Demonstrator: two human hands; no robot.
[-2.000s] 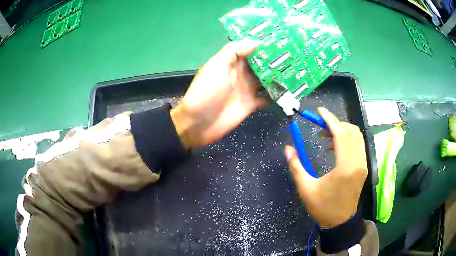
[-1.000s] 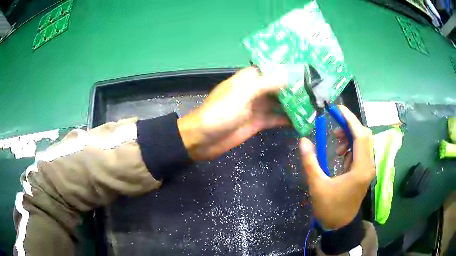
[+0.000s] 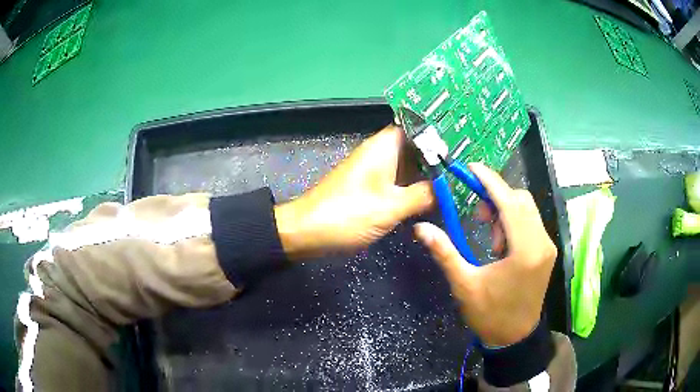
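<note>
My left hand (image 3: 349, 203) holds a green circuit board panel (image 3: 476, 99) by its left edge, tilted above the back right of a black tray. The panel has pale slot-like connectors in rows. My right hand (image 3: 506, 260) grips blue-handled cutters (image 3: 453, 214). The cutters' jaws lie over the panel's left edge, close to my left fingertips. Whether they touch the board I cannot tell. My left fingertips are partly hidden behind the jaws and panel. Silvery clippings (image 3: 364, 348) are scattered in the tray (image 3: 140, 164).
Green boards lie on the mat at the far left (image 3: 63, 44) and far right (image 3: 620, 44). Right of the tray are a yellow-green cloth (image 3: 587, 260) and a black lump (image 3: 635, 269). A yellow-green item (image 3: 687, 222) is at the right edge. A thin blue cord (image 3: 465, 367) hangs by my right wrist.
The cutters' jaws have moved left across the panel to its left edge. The panel has been turned and shifted, and my left hand has changed its hold.
</note>
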